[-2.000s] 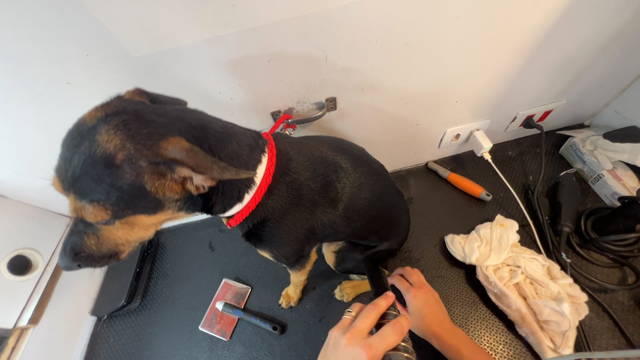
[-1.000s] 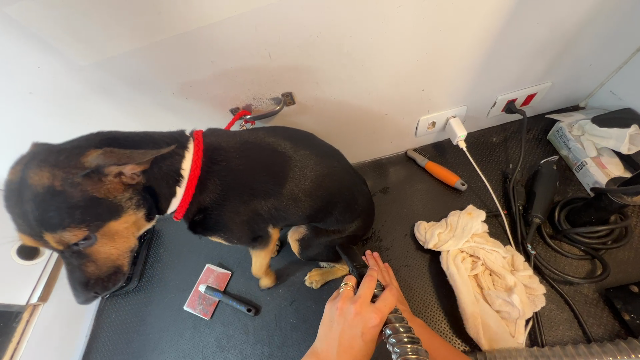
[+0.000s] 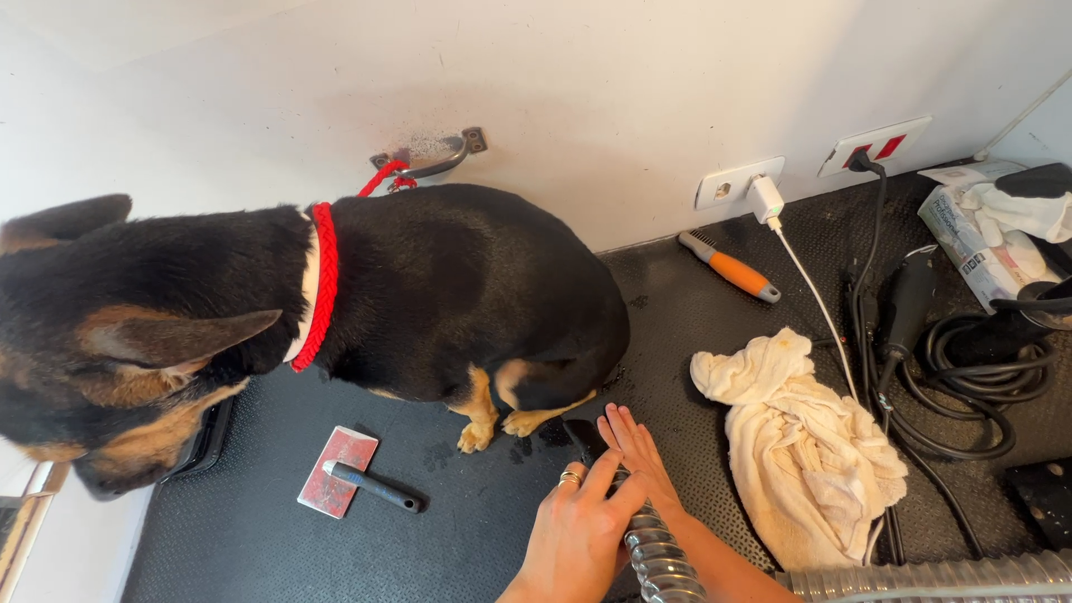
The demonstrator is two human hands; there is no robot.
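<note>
A black-and-tan dog (image 3: pixel 477 285) with a red braided collar (image 3: pixel 322 285) sits hunched on the black textured mat (image 3: pixel 251 536), its head toward the left edge. My left hand (image 3: pixel 586 511), with rings on one finger, is curled around the front of a clear ribbed hose (image 3: pixel 657 553) that has a dark nozzle (image 3: pixel 584 440). Against the nozzle's right side lies my right hand (image 3: pixel 641 461), fingers extended toward the dog's rear; its palm is partly hidden, so its hold is unclear. A small gap separates both hands from the hind paw.
A slicker brush (image 3: pixel 339 473) lies left of my hands. To the right are a crumpled cream towel (image 3: pixel 804 452), an orange-handled comb (image 3: pixel 737 272), black clippers (image 3: pixel 909 297) with coiled cable, and a box (image 3: pixel 971 243). A red lead ties the collar to a wall handle (image 3: pixel 444 163).
The dog has shifted left, away from my hands, and its head has gone partly out of view. My right hand, earlier close against the dog's rear, now stands apart from it.
</note>
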